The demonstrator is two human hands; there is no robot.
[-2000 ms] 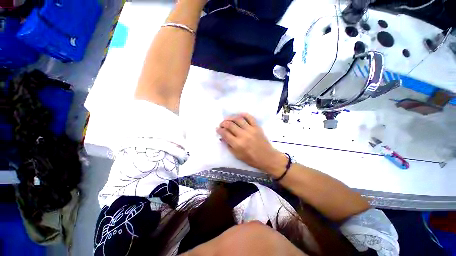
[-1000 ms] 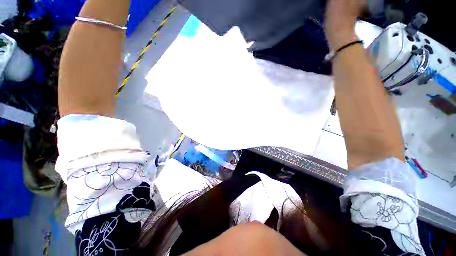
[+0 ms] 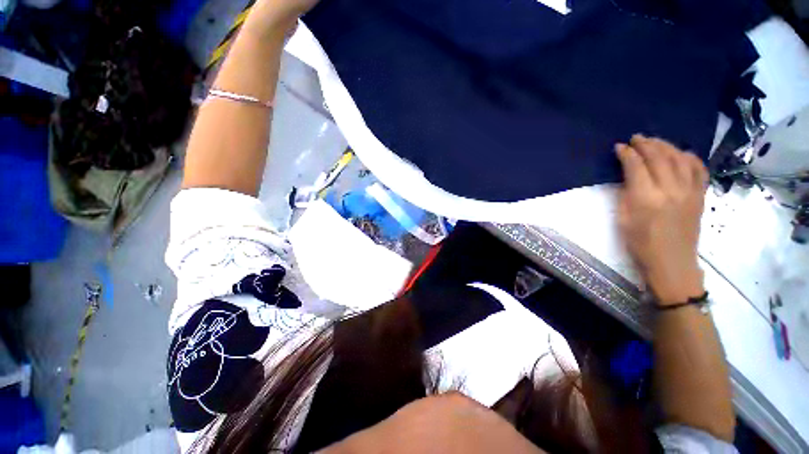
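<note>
A navy panel [image 3: 506, 106] lies spread over a white panel [image 3: 483, 211], whose pale rim shows along the curved left and lower edge. My left hand [image 3: 286, 7] is at the top edge of the picture, at the panels' upper left; its fingers are mostly cut off. My right hand [image 3: 661, 191] lies on the right part of the navy panel near its lower edge, slightly blurred, fingers bent. Whether it pinches the cloth cannot be told.
The sewing machine [image 3: 785, 146] is partly in view at the right edge. Small pen-like tools [image 3: 780, 339] lie on the table at the right. A ruled band [image 3: 568, 266] runs along the table's front edge. Camouflage-like garments [image 3: 115, 106] and blue bins are at the left.
The navy panel has come down over the white panel, which was bare before. My right hand has moved down onto the navy panel. The view has shifted, with the machine further right.
</note>
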